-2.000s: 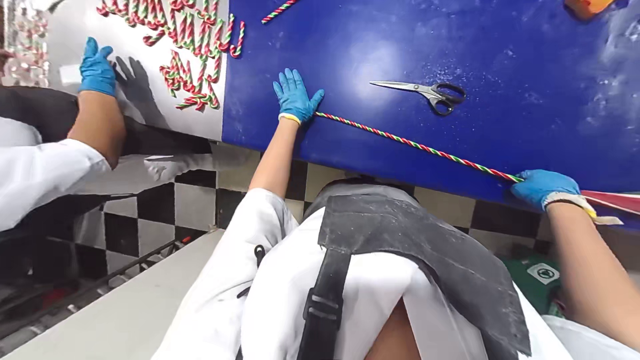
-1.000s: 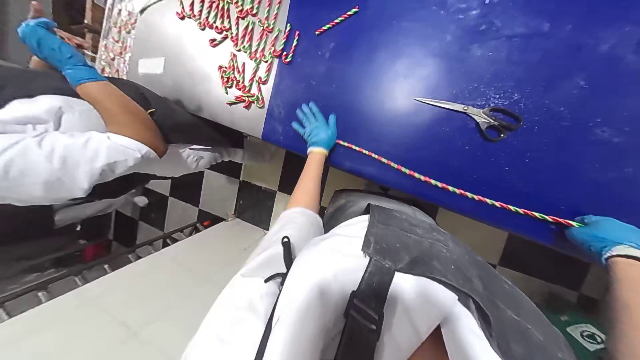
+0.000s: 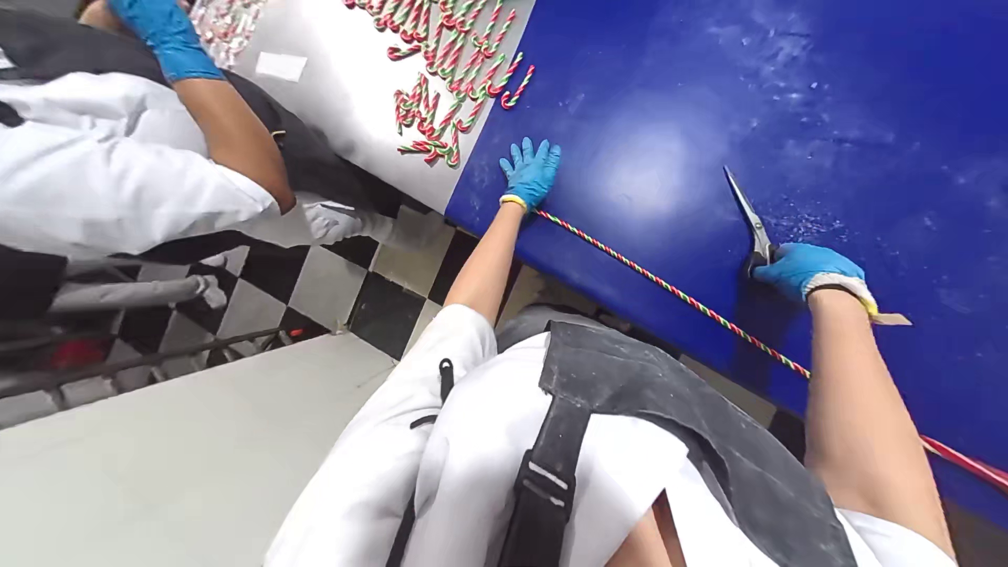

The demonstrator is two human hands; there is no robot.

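Observation:
A long twisted red, green and white candy rope (image 3: 669, 288) lies along the near edge of the blue table (image 3: 630, 102). My left hand (image 3: 532, 172), in a blue glove, rests palm down with fingers apart on the table, its heel at the rope's left end. My right hand (image 3: 811, 268), also gloved, grips the black handles of the metal scissors (image 3: 748, 209), whose blades point up and away. The rope passes under my right forearm, and a thicker red and white candy piece (image 3: 965, 463) shows beyond it.
Many small striped candy canes (image 3: 453, 59) lie on the pale work surface (image 3: 339, 94) at upper left. A co-worker's blue-gloved hand (image 3: 169, 39) and white sleeve are at the left. Wrapped-looking pieces (image 3: 227, 27) lie near that hand. A pale label-like rectangle (image 3: 281, 66) is on the surface.
My right hand has left the candy rope and taken hold of the scissors, which lay on the table before. My left hand remains at the rope's left end. The view has turned.

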